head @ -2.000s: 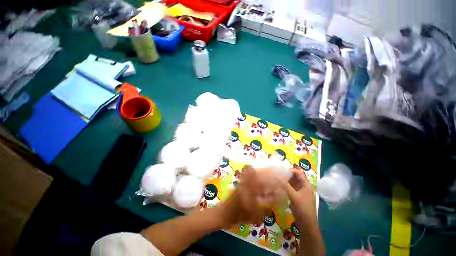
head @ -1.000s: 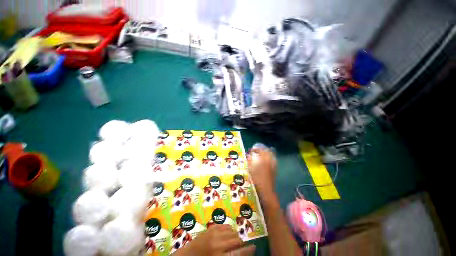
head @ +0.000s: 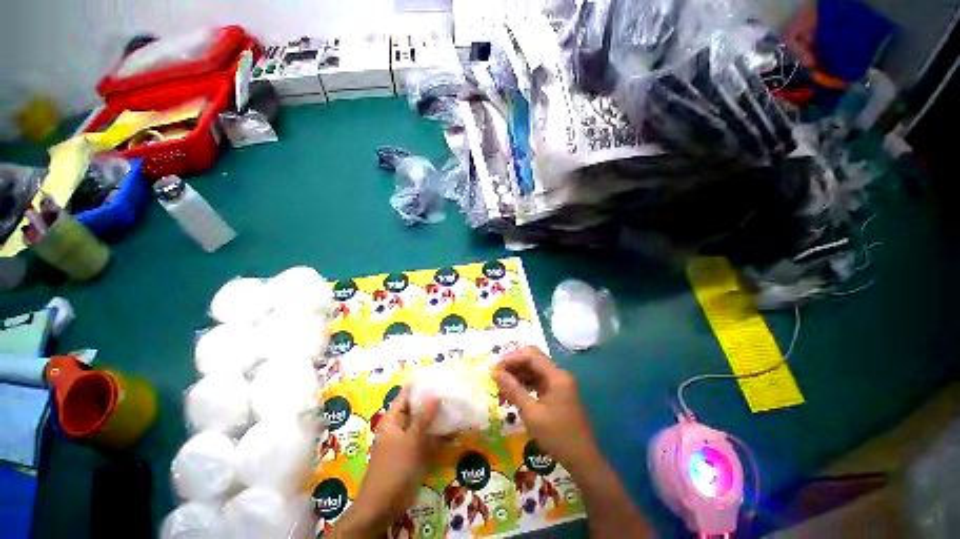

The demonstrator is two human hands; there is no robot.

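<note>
A label sheet (head: 474, 479), yellow, green and white with dark circles reading "Trial" (?), lies flat under my hands, a bare white band across it. My left hand (head: 398, 447) holds a round white container (head: 450, 405) in clear wrap above the sheet's middle. My right hand (head: 542, 395) is just right of it, thumb and fingers bent close together; whether a label is between them is unclear. White containers (head: 279, 395) stand in two columns along the sheet's left edge. Another wrapped white container (head: 577, 314) lies right of the sheet.
A large pile of plastic packaging (head: 674, 158) is at back right, with a yellow strip (head: 745, 332) and pink lit device (head: 700, 479) at right. A mug (head: 105, 405), white bottle (head: 198, 216) and red basket (head: 174, 126) are at left.
My right hand has come back from beyond the sheet's right edge. My left hand has moved up from the sheet's lower part and now holds a container.
</note>
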